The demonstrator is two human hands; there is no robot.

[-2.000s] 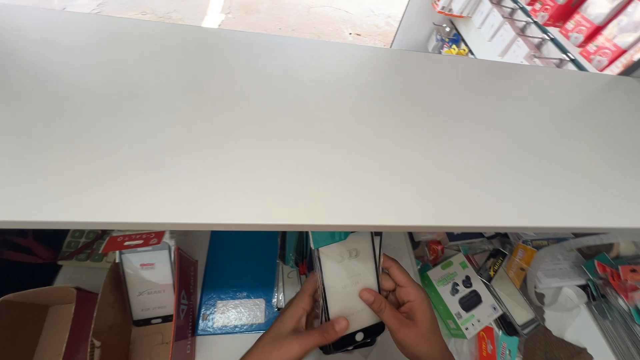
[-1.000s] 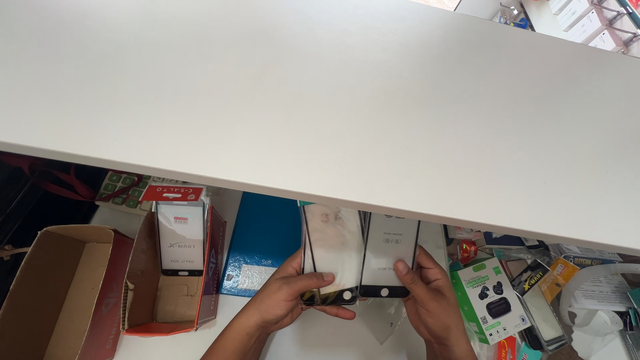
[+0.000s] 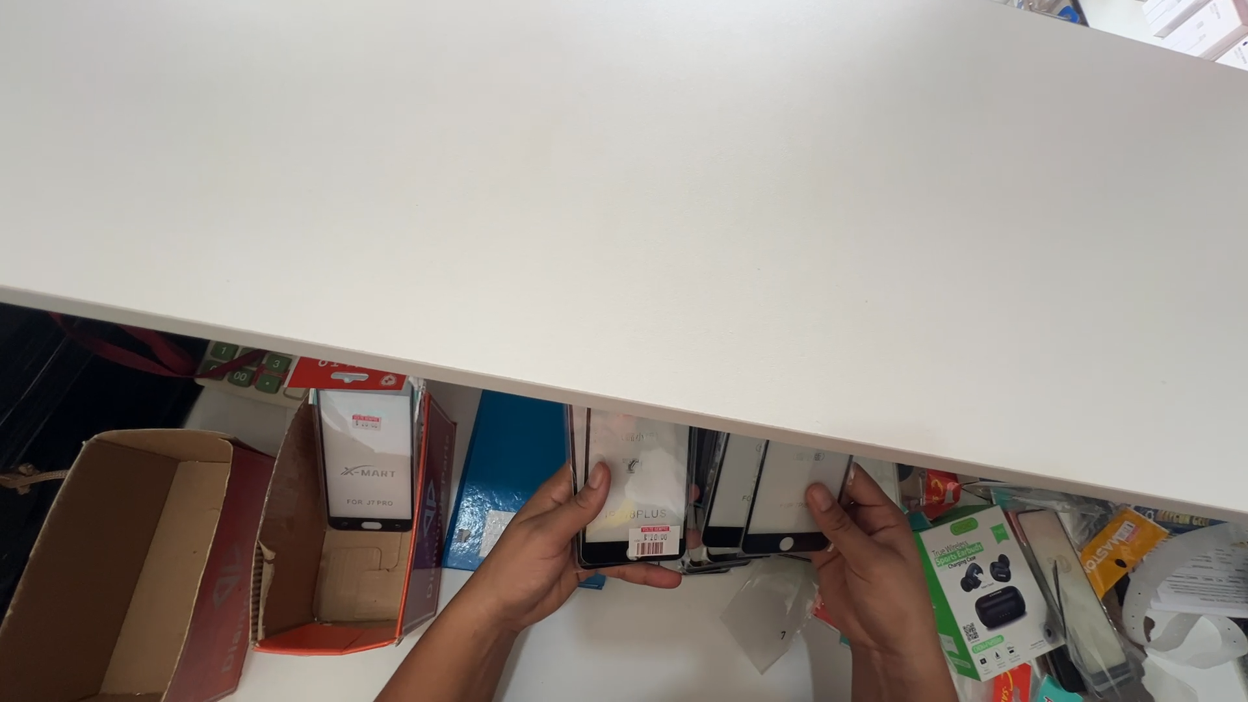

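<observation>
Below the edge of a white counter, my left hand (image 3: 561,536) grips black-framed phone screen protectors (image 3: 639,487), its thumb on the front one, which bears a price sticker. My right hand (image 3: 863,546) holds more black-framed screen protectors (image 3: 795,497) by their right side, thumb on top. Between the hands the protectors overlap like a fan, their upper ends hidden under the counter edge. A small clear plastic sleeve (image 3: 770,614) lies just below them. Another screen protector (image 3: 366,458) stands in an open red cardboard box at the left.
The white counter top (image 3: 624,214) overhangs the work area. At the left are an empty cardboard box (image 3: 146,565), the red box (image 3: 327,639) and a calculator (image 3: 249,370). A blue folder (image 3: 512,448) lies behind my left hand. An earbuds box (image 3: 985,595) and plastic packets crowd the right.
The protectors, one close stack two seconds ago, are now spread between my hands, which are farther apart. The view has shifted, showing more of the boxes at the left.
</observation>
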